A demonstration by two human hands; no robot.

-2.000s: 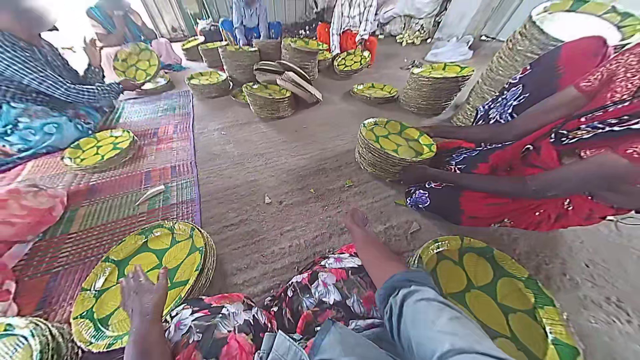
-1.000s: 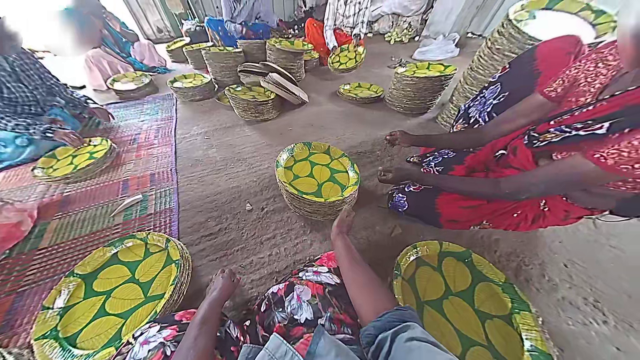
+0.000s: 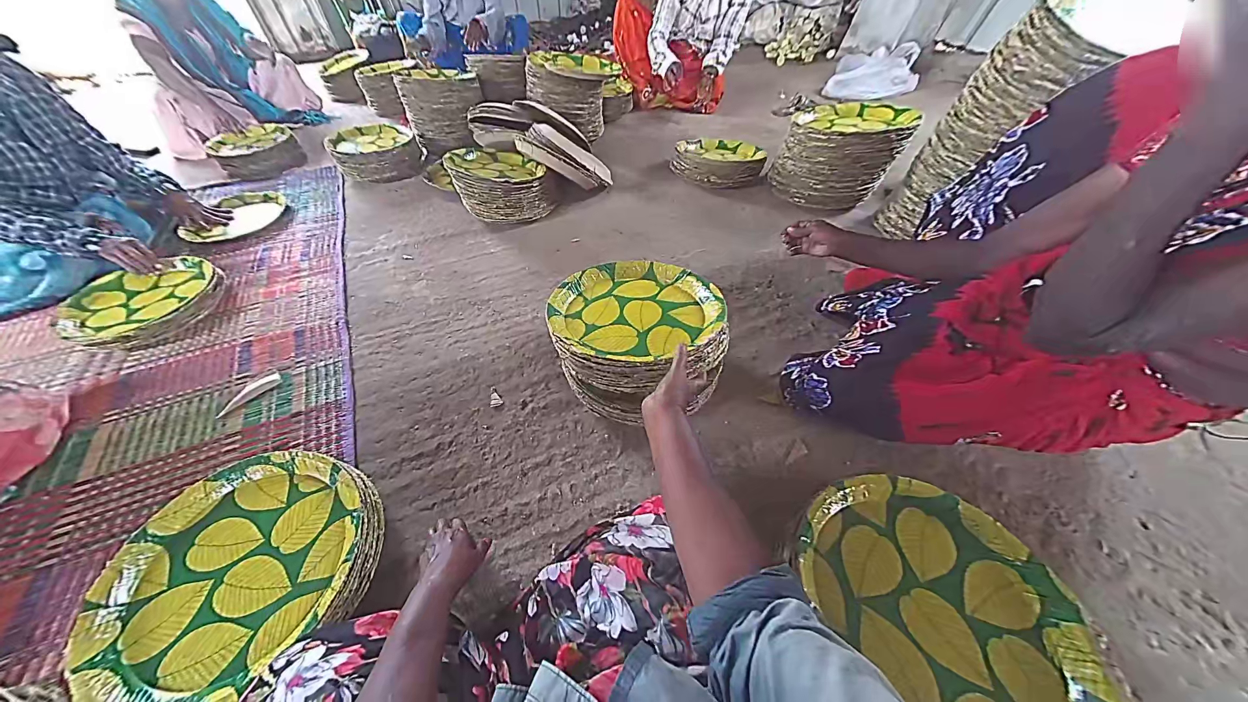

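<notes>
My right hand (image 3: 675, 385) reaches forward against the near rim of a stack of leaf-patterned plates (image 3: 639, 317), its fingers extended; whether it grips the rim cannot be told. My left hand (image 3: 454, 554) is above the dirt floor beside the left plate stack (image 3: 229, 575), partly curled and holding nothing visible. Another leaf-patterned plate stack (image 3: 946, 585) lies at the lower right. All the top plates are green with yellow leaves and have shiny surfaces.
A co-worker's hand (image 3: 811, 239) is right of the middle stack. A woven mat (image 3: 302, 253) lies left, with another person's hands on plates. Several plate stacks (image 3: 497, 185) and brown discs (image 3: 565, 156) stand farther back, near a white plastic bag (image 3: 873, 73).
The middle stack has moved from beside the co-worker on the right to in front of me. My right hand has come forward to it, and my left hand has left the left stack.
</notes>
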